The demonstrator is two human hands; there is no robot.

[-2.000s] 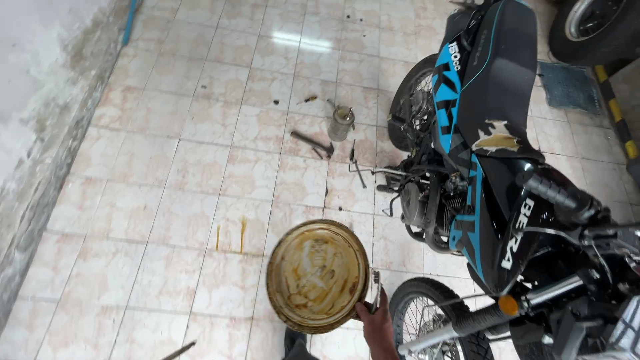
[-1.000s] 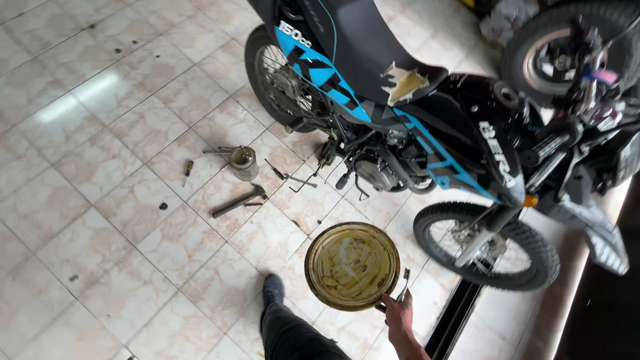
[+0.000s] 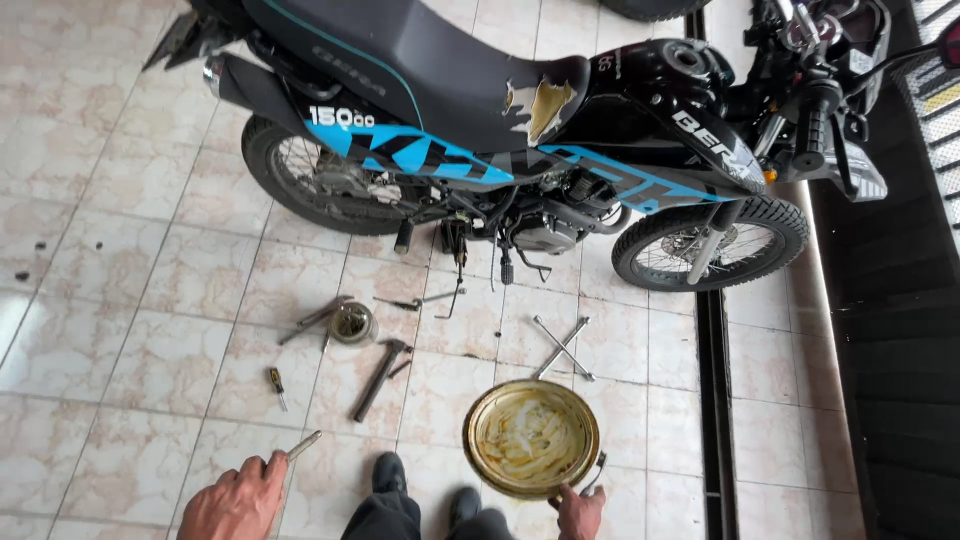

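Observation:
My left hand (image 3: 236, 499), at the lower left, is closed around a slim metal rod-like tool (image 3: 305, 445) whose tip points up and right. At the lower right, my right hand (image 3: 579, 511) grips the rim of a round, shallow metal pan (image 3: 531, 439) smeared inside with yellowish grease. The same hand also holds a small brush-like tool (image 3: 598, 472) beside the rim. On the tiles ahead are a hammer (image 3: 377, 380), a screwdriver (image 3: 277, 388), a jar (image 3: 352, 323) with dark contents and a four-way lug wrench (image 3: 564, 348). The pan's underside is hidden.
A black and blue motorcycle (image 3: 450, 135) with a torn seat (image 3: 551, 109) stands across the top. Its front wheel (image 3: 711, 244) is at the right, near a dark floor channel (image 3: 716, 390). More small tools (image 3: 452, 296) lie below the engine. My shoes (image 3: 388, 473) are at the bottom.
My left hand with the rod-like tool has come into view. The right hand still holds the pan. The lug wrench now shows beyond the pan. The view has swung toward the motorcycle.

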